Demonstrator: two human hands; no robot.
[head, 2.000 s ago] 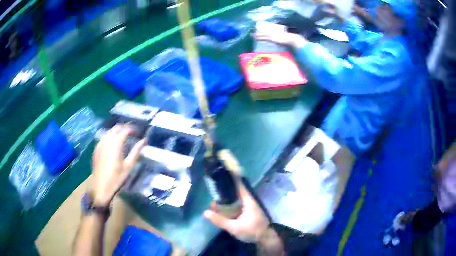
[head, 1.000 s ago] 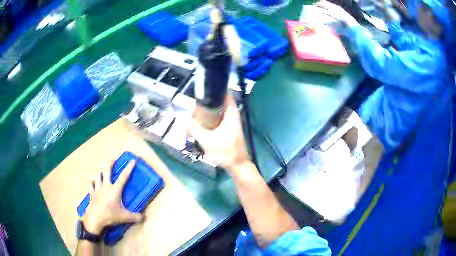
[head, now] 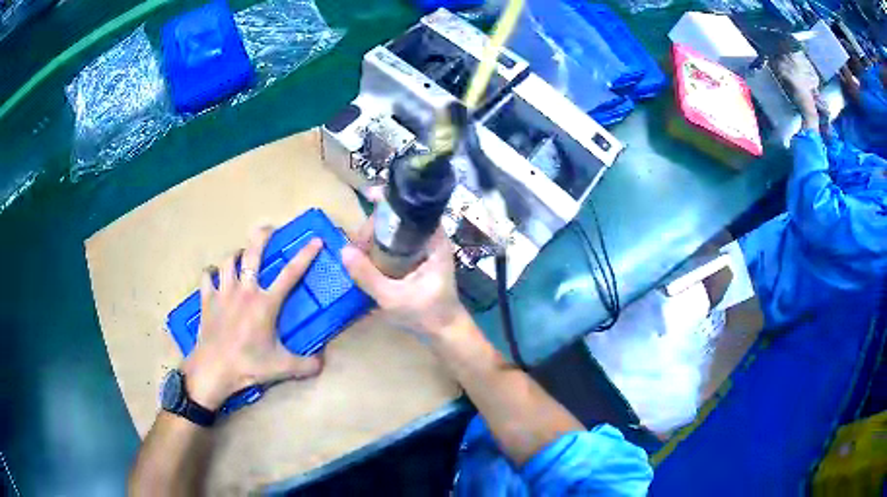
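Observation:
A blue plastic housing [head: 326, 281] lies flat on the cardboard mat [head: 389, 388], its recessed face up. My left hand [head: 248, 320] is spread over the housing and presses on its left part, fingers apart. My right hand [head: 413, 286] is wrapped around the electric screwdriver [head: 413, 209], held roughly upright at the housing's right upper edge. The driver's tip is hidden by my right hand, so I cannot tell if it touches the housing. No screw can be made out.
Two screw feeders [head: 545, 146] stand behind and right of the mat. A black cable [head: 598, 262] loops beside them. Stacked blue housings [head: 618, 63], a red-pink box [head: 720, 107] and an open carton [head: 671, 359] are further right. A neighbouring worker's sleeve [head: 827, 214] shows at right.
The screwdriver in my right hand has come from over the feeders to the housing's right side. My left hand stays on the housing. The view has shifted, bringing the mat and feeders closer.

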